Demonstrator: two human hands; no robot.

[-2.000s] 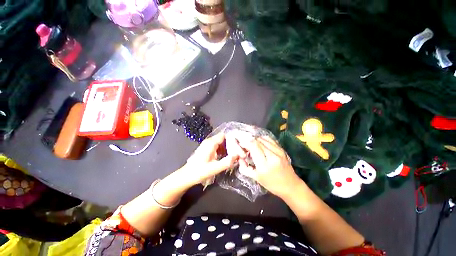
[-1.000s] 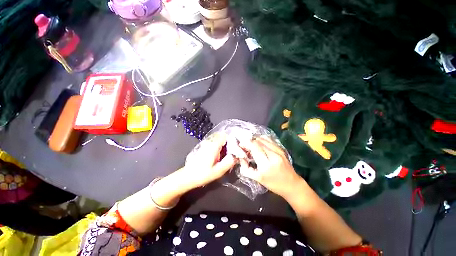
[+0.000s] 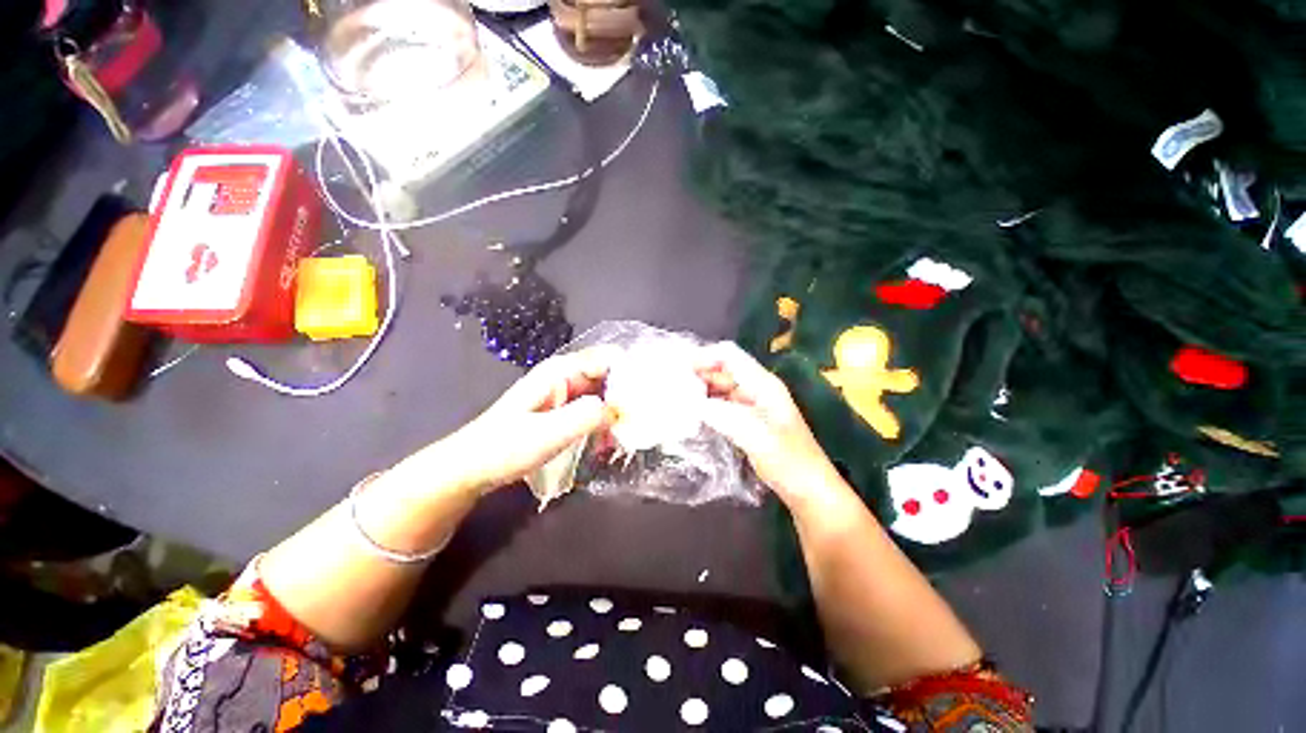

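Note:
A crumpled clear plastic bag (image 3: 702, 477) lies in front of the polka-dot apron. A bright white piece (image 3: 656, 398) shows between my hands over the bag; its exact shape is washed out. My left hand (image 3: 552, 415) grips at its left side, thumb and fingers close together. My right hand (image 3: 752, 418) grips at its right side with bent fingers. A small pale, yellowish piece (image 3: 559, 470) hangs under my left hand. A pile of dark shiny beads (image 3: 519, 318) lies just beyond my left hand.
Green plush (image 3: 845, 158) with gingerbread and snowman (image 3: 945, 494) patches covers the right. At left are a red tin (image 3: 229, 244), yellow block (image 3: 337, 298), brown case (image 3: 108, 308) and looping white cable (image 3: 487, 212). A bottle (image 3: 122, 65) stands far left. Red cords (image 3: 1124, 544) lie right.
My hands have moved slightly apart, and the white piece now shows larger between them. The whole view has shifted, so the table things appear further left and higher.

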